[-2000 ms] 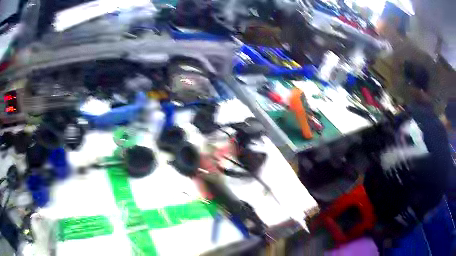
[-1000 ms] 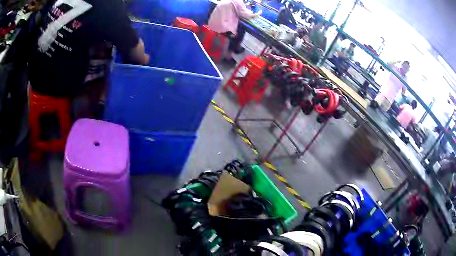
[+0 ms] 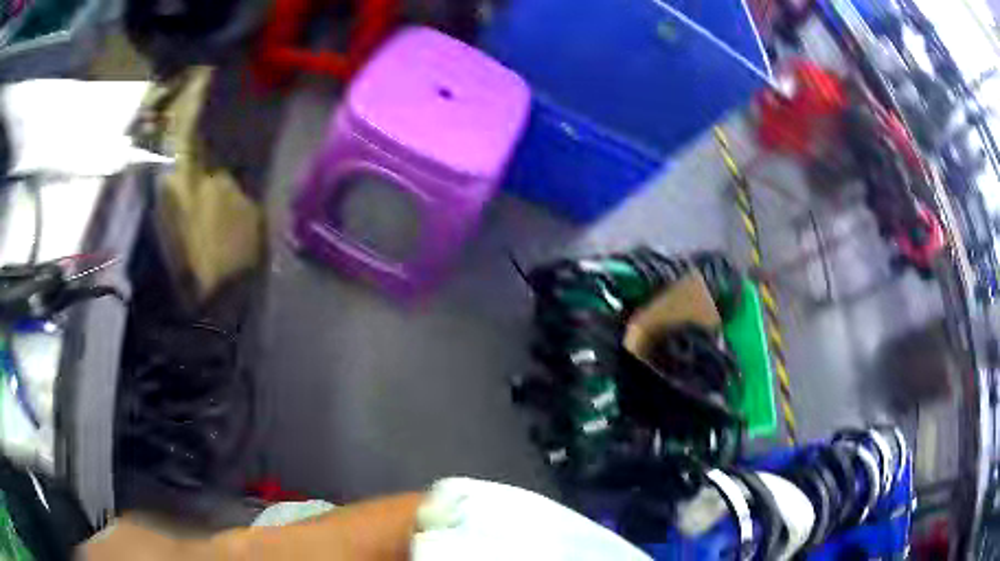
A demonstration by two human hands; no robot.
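My right arm reaches left along the bottom edge, in a pale sleeve with a bare forearm. My right hand (image 3: 126, 540) is blurred and cut off by the bottom edge, so its fingers and any hold cannot be made out. My left hand is not in view. Many black headphones (image 3: 587, 378) hang around the rim of a green bin (image 3: 751, 356) on the floor. A tan cardboard sheet (image 3: 682, 312) lies over that bin, with dark pieces on it. More headphones with silver-white bands (image 3: 790, 506) hang on a blue bin (image 3: 901, 504) at the lower right.
A purple stool (image 3: 439, 104) stands on the grey floor. Large stacked blue bins (image 3: 614, 82) are behind it, beside a red stool (image 3: 318, 38). The white bench (image 3: 66, 126) is at the left, with dark headphone parts. Yellow-black tape (image 3: 757, 252) runs along the floor at the right.
The view has swung from the bench to the floor bins, then tilted further down. The stool and bins now sit higher or further right, and my right forearm has entered at the bottom.
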